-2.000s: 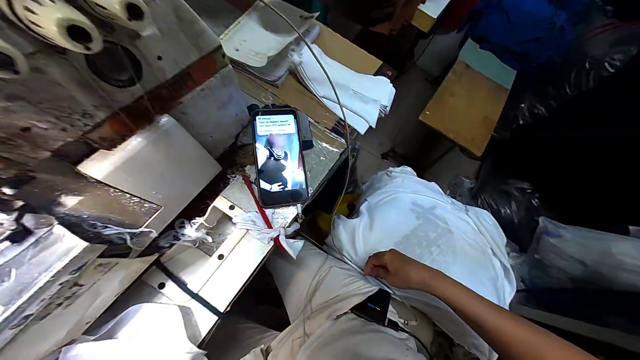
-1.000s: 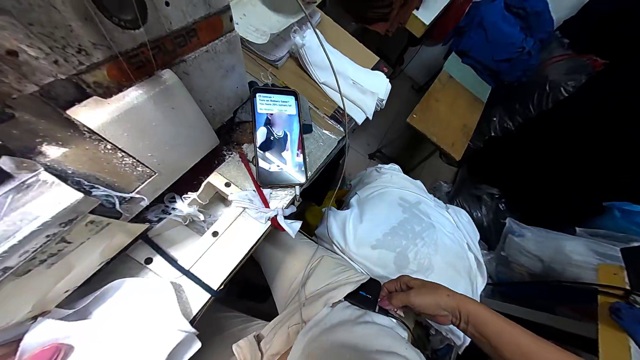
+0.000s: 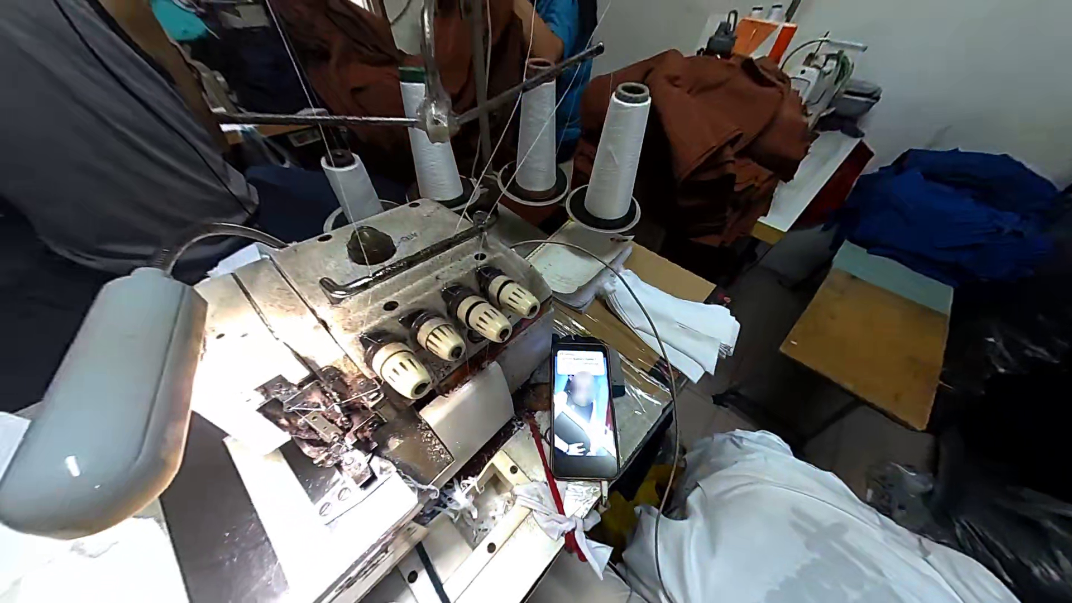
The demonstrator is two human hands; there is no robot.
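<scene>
Neither my left hand nor my right hand shows in the view now. An overlock sewing machine point(image 3: 402, 243) stands on the left, with several cream tension dials point(image 3: 440, 335) across its front. Cones of white thread point(image 3: 618, 159) stand behind it, their threads running up to a metal thread stand point(image 3: 437, 117). A smartphone point(image 3: 584, 410) with a lit screen leans at the machine's right side. Below the phone, a white cloth strip point(image 3: 563, 521) is knotted around a red strip. White fabric with a damp-looking grey patch point(image 3: 804, 536) lies at the lower right.
A grey lamp head point(image 3: 109, 402) hangs at the left, its light on the needle area. Folded white cloth pieces point(image 3: 670, 318) lie behind the phone. A wooden board point(image 3: 875, 335), blue fabric point(image 3: 946, 209) and brown fabric point(image 3: 695, 134) are farther back. Part of a person point(image 3: 548, 42) shows behind the cones.
The view has swung up and left by a large amount. The hand seen earlier at a small black object over the lap is out of view.
</scene>
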